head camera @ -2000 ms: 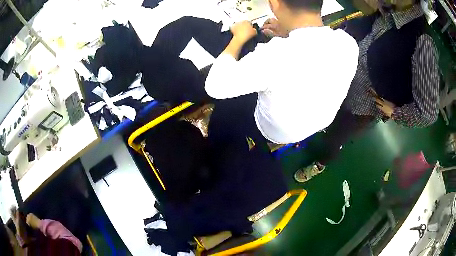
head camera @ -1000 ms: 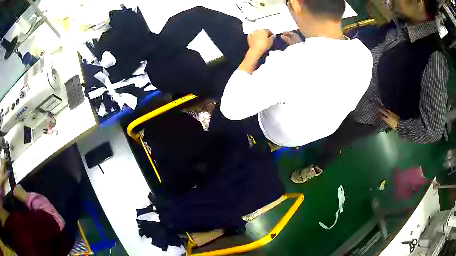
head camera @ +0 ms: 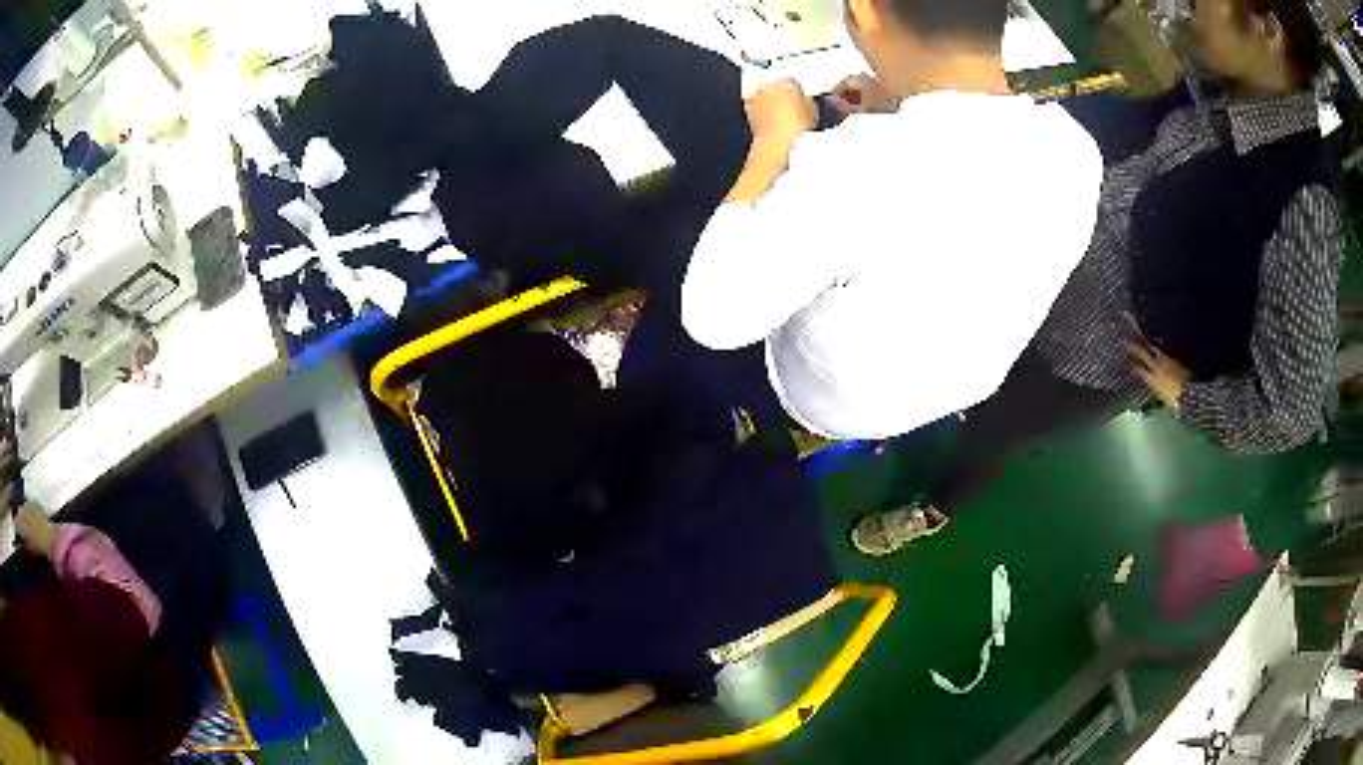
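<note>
Neither of my hands is in the picture. Dark garment pieces [head camera: 643, 523] lie heaped over the trolley, whose yellow tube handles [head camera: 860, 643] show at both ends. More dark cloth [head camera: 523, 180] covers the white table behind it, with a white piece [head camera: 620, 135] on top. White fabric pieces [head camera: 337, 254] lie among dark cloth at the table end. A narrow side table [head camera: 337, 538] stands left of the trolley and carries a small black rectangle [head camera: 281, 448], perhaps a phone.
A person in a white top [head camera: 912, 254] stands at the table; another in a checked shirt and dark vest [head camera: 1226, 284] stands right. A seated person in dark red [head camera: 90, 673] is lower left, near a sewing machine [head camera: 112, 247]. A white strip [head camera: 990, 628] lies on the green floor.
The view has shifted slightly. The seated person at lower left has shifted in the picture. The person in the checked shirt stands more upright than in the oldest frame. The dark cloth heap looks the same.
</note>
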